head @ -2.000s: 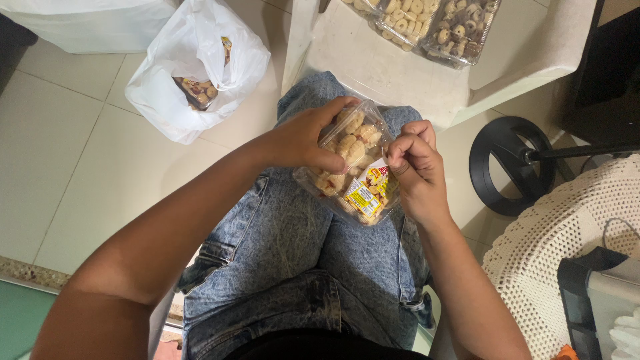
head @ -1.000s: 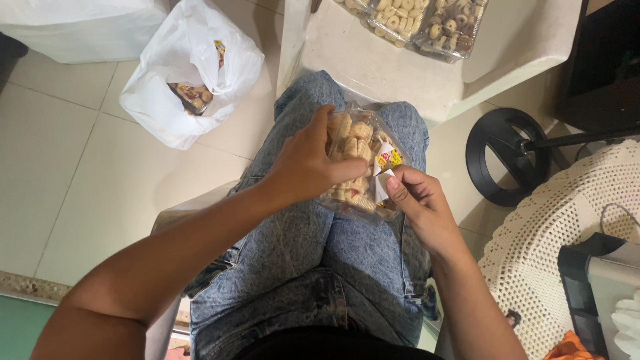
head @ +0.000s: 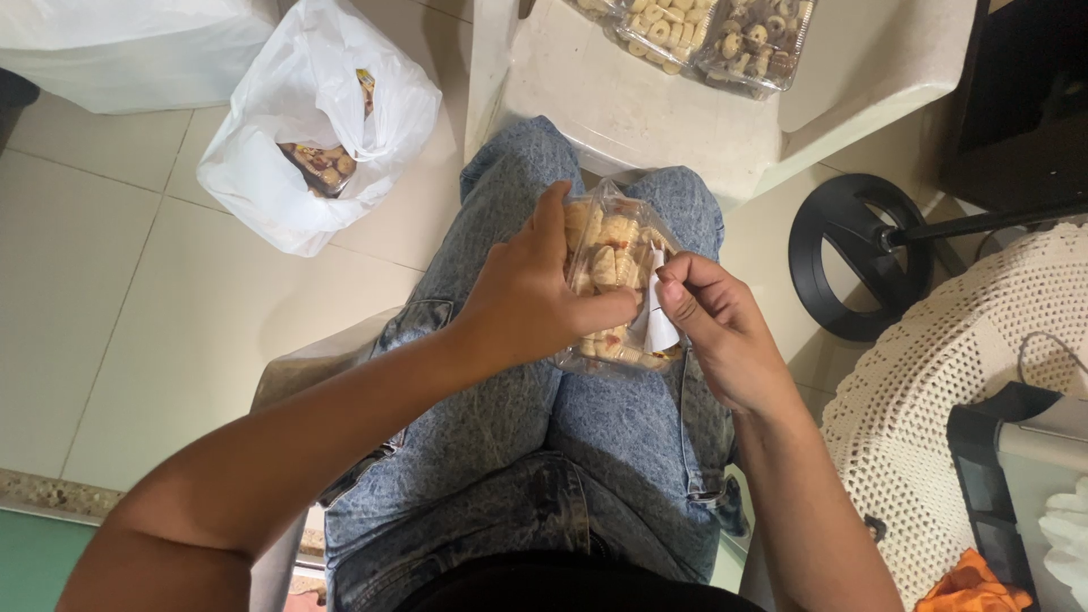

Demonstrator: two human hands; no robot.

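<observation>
A clear plastic clamshell box of pale pastries rests over my thighs in blue jeans. My left hand is around its left side, with the thumb across the front. Between the thumb and forefinger of my right hand is the edge of a paper label, which stands partly lifted from the box with its white back showing. How much of the label still sticks is hidden.
A white plastic chair ahead holds several clear boxes of ring-shaped snacks. An open white plastic bag with packed food stands on the floor at left. At right are a black round stand base and a crocheted cloth.
The label lay flat on the box with its printed side showing two seconds ago. My right hand has peeled it up and over, and its white back now shows.
</observation>
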